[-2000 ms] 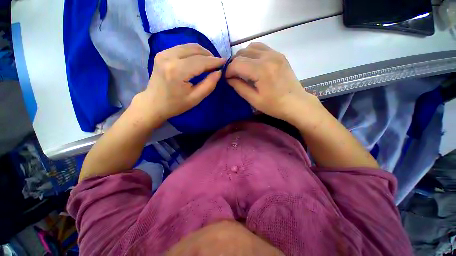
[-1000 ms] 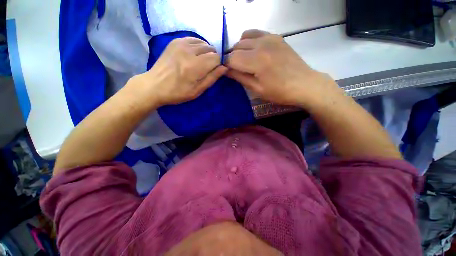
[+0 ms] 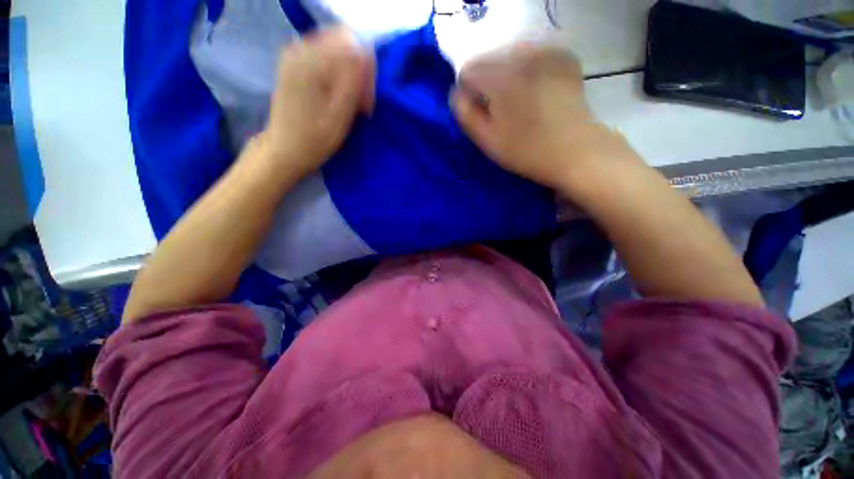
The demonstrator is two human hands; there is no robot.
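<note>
The blue fabric panel [image 3: 426,173] lies spread between my hands and reaches the table's front edge. My left hand [image 3: 323,94] is blurred, with its fingers curled at the panel's left part; it seems to pinch the cloth. My right hand [image 3: 524,105] is curled at the panel's upper right edge, its fingertips blurred; whether cloth is between them cannot be told. The pale panel [image 3: 314,229] lies under and left of the blue. Its upper part near the lamp glow is washed out.
A black phone [image 3: 726,61] lies on the white table [image 3: 637,122] at right. A measuring tape [image 3: 721,178] runs along the front edge. Pale and blue pieces [image 3: 609,267] hang below at right. A blue strip [image 3: 25,117] edges the table at far left. Small metal parts [image 3: 476,11] show at top.
My hands have moved apart from the pinched seam edge, the left one up and left, the right one slightly right. The blue panel is spread wider to the right between them.
</note>
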